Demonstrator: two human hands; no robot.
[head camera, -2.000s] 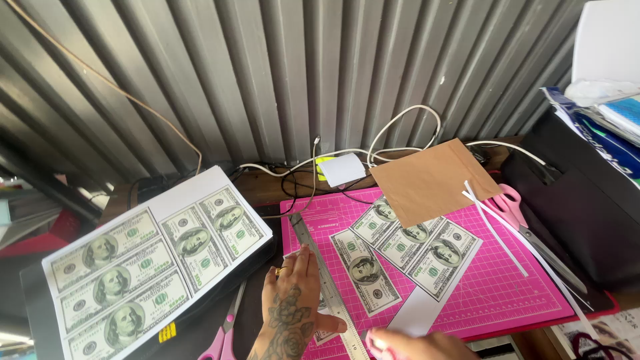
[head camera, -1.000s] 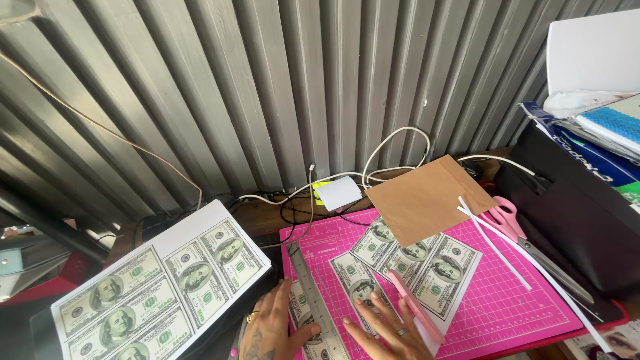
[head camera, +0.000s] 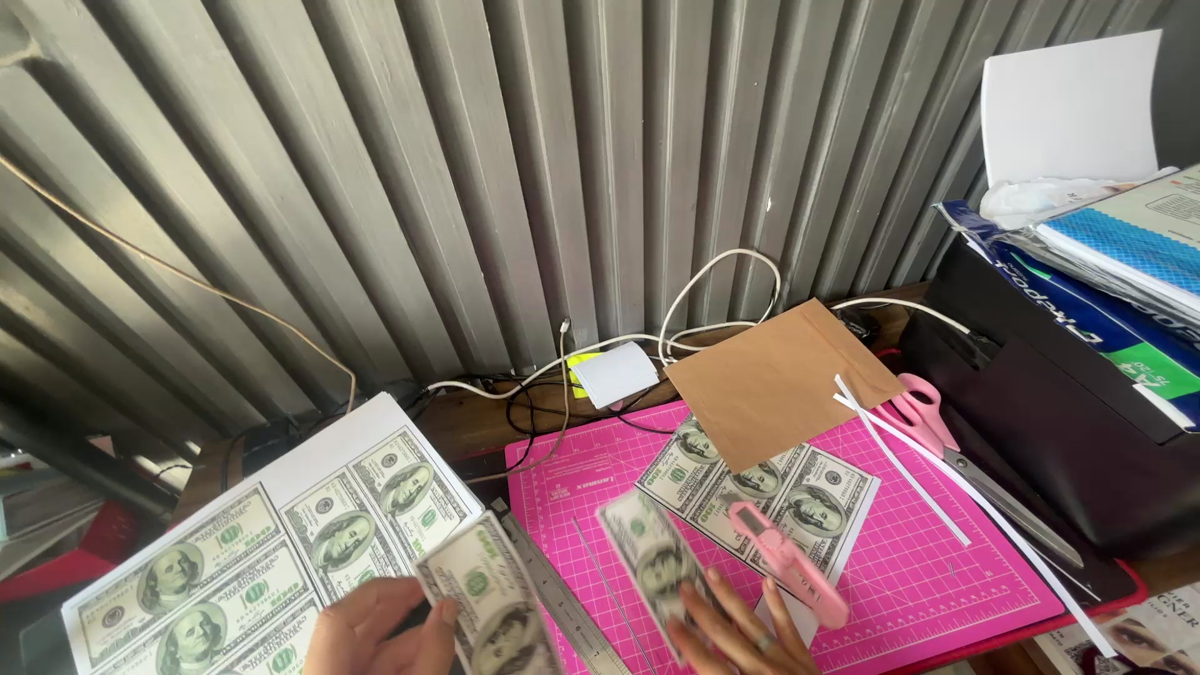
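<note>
My left hand (head camera: 382, 626) pinches a cut strip of paper printed as a banknote (head camera: 489, 600) between thumb and fingers. Under the fingers of my right hand (head camera: 741, 628) is another printed banknote strip (head camera: 650, 562), blurred. A pink utility cutter (head camera: 792, 567) lies just above the right fingers, across a printed sheet (head camera: 816, 511). Between the two strips a steel ruler (head camera: 562, 605) rests slanted on the pink cutting mat (head camera: 937, 591). At the left, a sheet with several printed banknotes (head camera: 342, 534) tops a pile of paper.
A brown envelope (head camera: 783, 380) partly covers the printed sheet. Pink-handled scissors (head camera: 994, 483) and thin white paper offcuts (head camera: 909, 478) lie at the mat's right. Cables (head camera: 525, 380) run along the corrugated metal wall (head camera: 600, 169). A black box (head camera: 1059, 403) holds paper packs.
My left hand has lifted a printed strip and moved left from the ruler. The pink cutter, beside my right hand a second ago, now lies above its fingers.
</note>
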